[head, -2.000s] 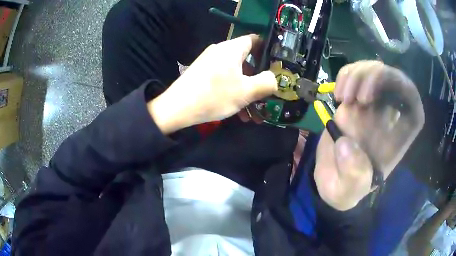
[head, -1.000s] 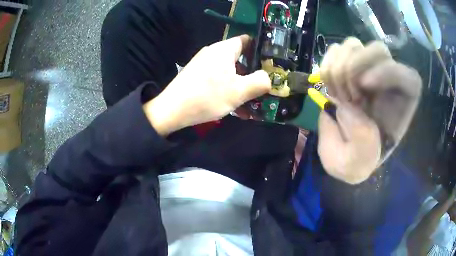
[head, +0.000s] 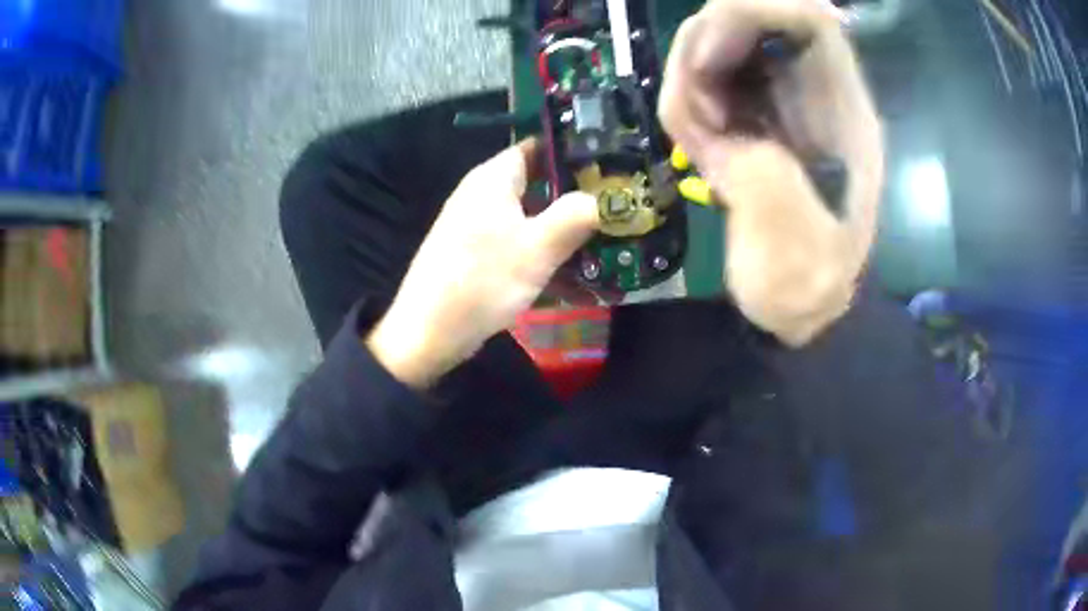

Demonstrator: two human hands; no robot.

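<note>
The black lock housing (head: 591, 119) lies open side up over the bench corner, showing a green circuit board and red and white wires. The brass drive plate (head: 620, 205) sits in its lower round opening. My left hand (head: 483, 239) grips the housing's left side, with the thumb at the brass plate's edge. My right hand (head: 793, 167) is closed around the pliers (head: 692, 187); only their yellow parts and dark jaws show. The jaws are at the plate's right edge; whether they pinch it cannot be told. The right hand is blurred.
The green bench top (head: 706, 257) lies under the housing. A red object (head: 569, 340) is just below the housing. Blue crates (head: 54, 107) and a cardboard box (head: 134, 460) stand at the left on the floor. A blue bin (head: 1026, 394) with metal parts is at the right.
The view has shifted, so the housing appears further left and more red shows below it. My right hand has turned and covers more of the pliers. My left hand keeps its grip.
</note>
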